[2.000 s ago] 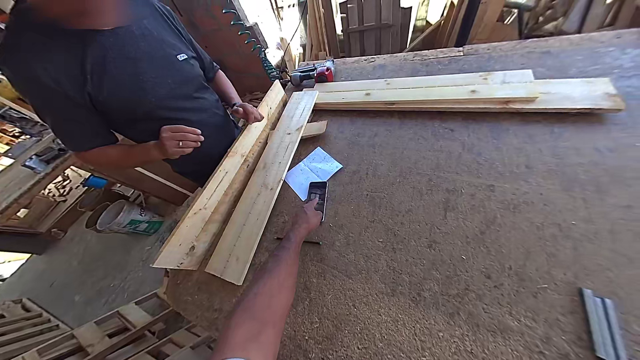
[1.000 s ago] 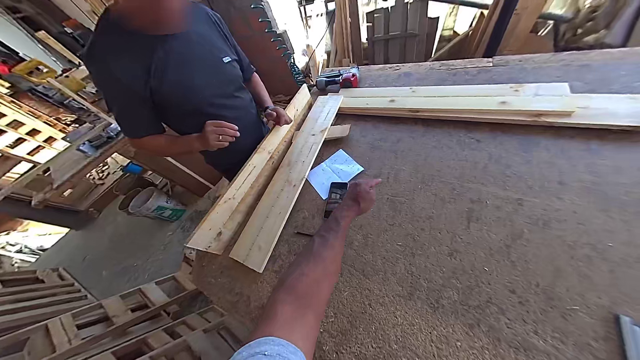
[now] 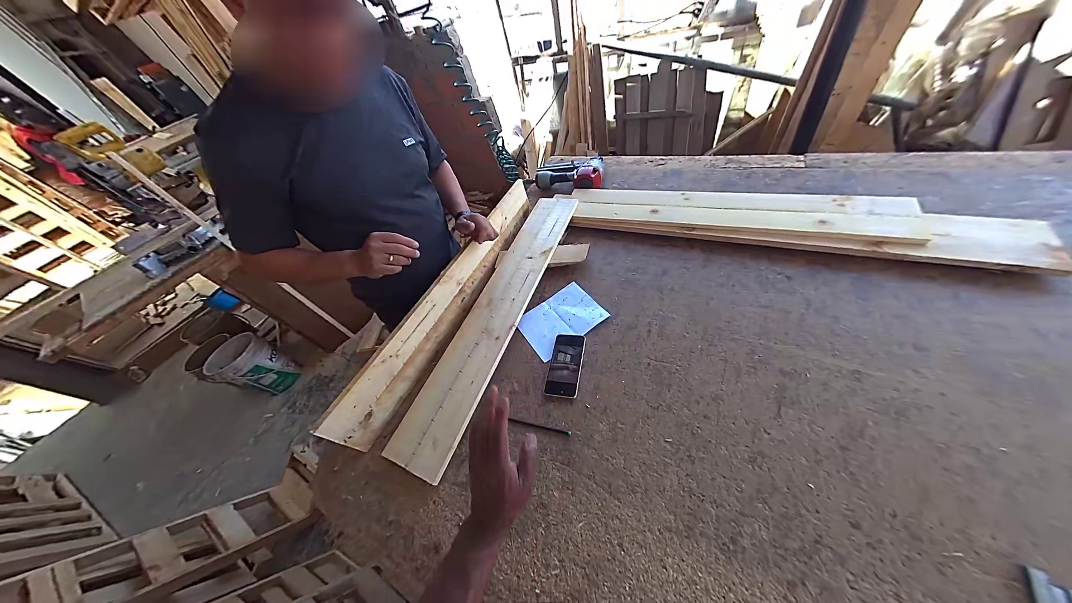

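Observation:
My left hand (image 3: 498,465) is raised over the near left part of the wooden worktable (image 3: 754,402), fingers upward and thumb apart, holding nothing. Just beyond it lie a thin dark pencil-like stick (image 3: 540,426) and a smartphone (image 3: 565,366) with its screen lit. The phone touches or overlaps the near edge of a creased white paper sheet (image 3: 569,310) bearing marks. Left of my hand, a pale wooden board (image 3: 481,343) lies at a slant, beside a second long board (image 3: 419,327) along the table's left edge. My right hand is out of view.
A person (image 3: 335,167) stands across the left edge, one hand (image 3: 476,228) at the second board. More boards (image 3: 754,219) lie at the back, near a red and grey power tool (image 3: 571,174). A bucket (image 3: 251,362) and slatted pallets (image 3: 167,553) are at left; a grey metal piece (image 3: 1043,584) is bottom right.
My left hand was on the phone two seconds ago, then pointed rightward over it. It has since drawn back toward me, leaving the phone on the table.

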